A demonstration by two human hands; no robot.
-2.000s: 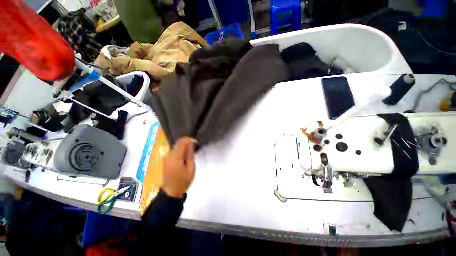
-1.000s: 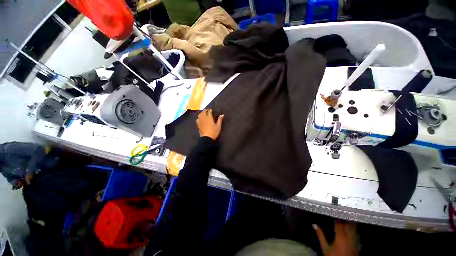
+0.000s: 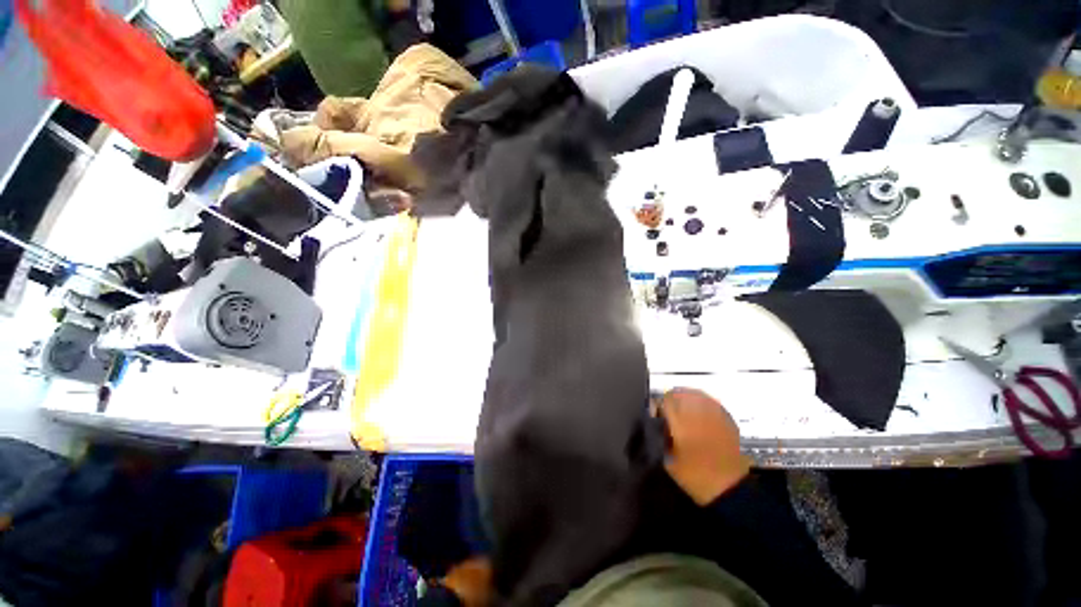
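A large dark brown-black garment panel [image 3: 563, 344] lies across the table left of the needle area and hangs over the front edge. My right hand [image 3: 702, 441] is at the table's front edge and grips the panel's right side; its fingertips are partly hidden by the cloth. My left hand [image 3: 469, 581] is low, below the table edge at the panel's lower left, blurred and mostly hidden, so its grip cannot be told. The presser foot area [image 3: 690, 311] of the white sewing machine [image 3: 723, 237] is right of the cloth.
A dark curved cut piece [image 3: 848, 350] lies right of the needle. Red-handled scissors [image 3: 1041, 409] are at the right end. Yellow-green snips [image 3: 285, 415] lie near a grey motor housing [image 3: 243, 318]. A blue crate [image 3: 377, 534] and red object [image 3: 296, 567] are below the table.
The panel has gone from spread flat to gathered lengthwise, hanging lower over the edge. My left hand has moved off the tabletop and down. My right hand has come up to the cloth.
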